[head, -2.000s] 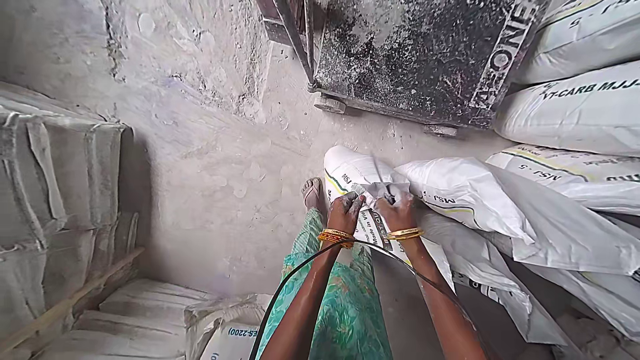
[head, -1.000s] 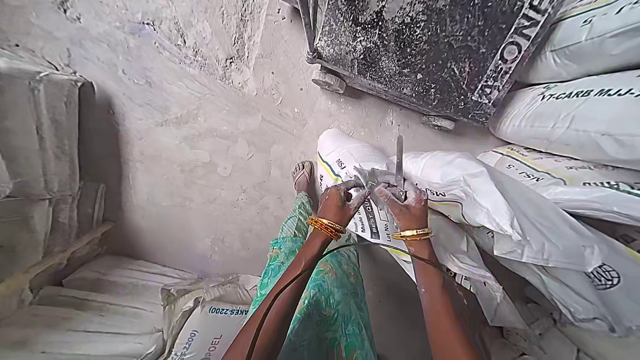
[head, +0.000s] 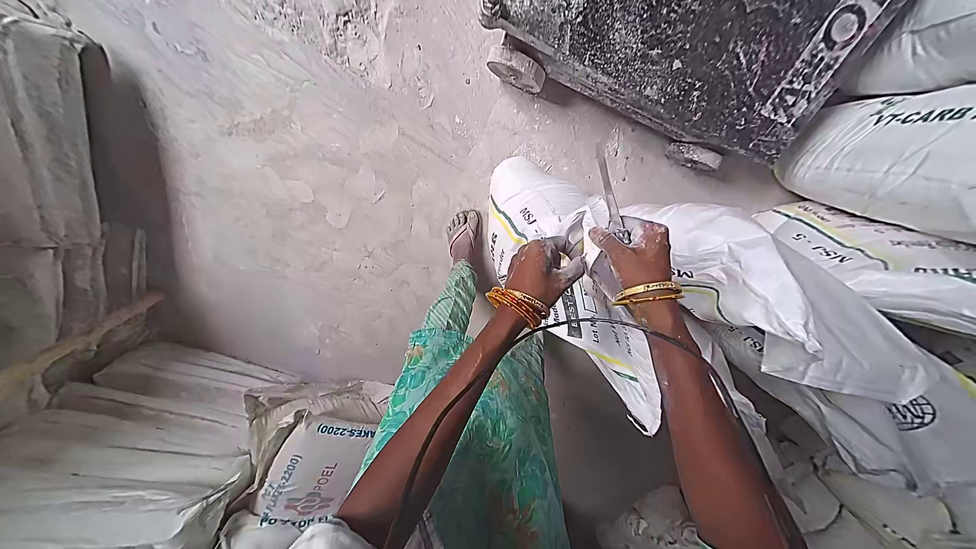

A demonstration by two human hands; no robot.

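A white woven sack (head: pixel 534 194) with green and yellow stripes lies in front of me, its fabric bunched up between my hands. My left hand (head: pixel 537 271), powdery and wearing gold and orange bangles, pinches a fold of it. My right hand (head: pixel 637 255), with gold bangles, is closed around the lower part of a thin flat blade-like tool (head: pixel 608 183), whose upper end points away from me; it also touches the sack fabric. The part of the tool inside the fist is hidden. Another white sack (head: pixel 717 244) lies just right of my right hand.
A black wheeled cart (head: pixel 671 69) stands ahead on the dusty floor (head: pixel 305 229). Filled white sacks (head: pixel 900 145) are piled at the right. Stacked sacks (head: pixel 152 442) and a wooden bar (head: pixel 84 347) lie at the left. A thin black cable (head: pixel 457 396) crosses over my forearms.
The blade-like tool, upright at my right hand a second ago, now leans slightly left. It is not plainly visible two seconds ago. Both hands remain at the bunched sack fabric.
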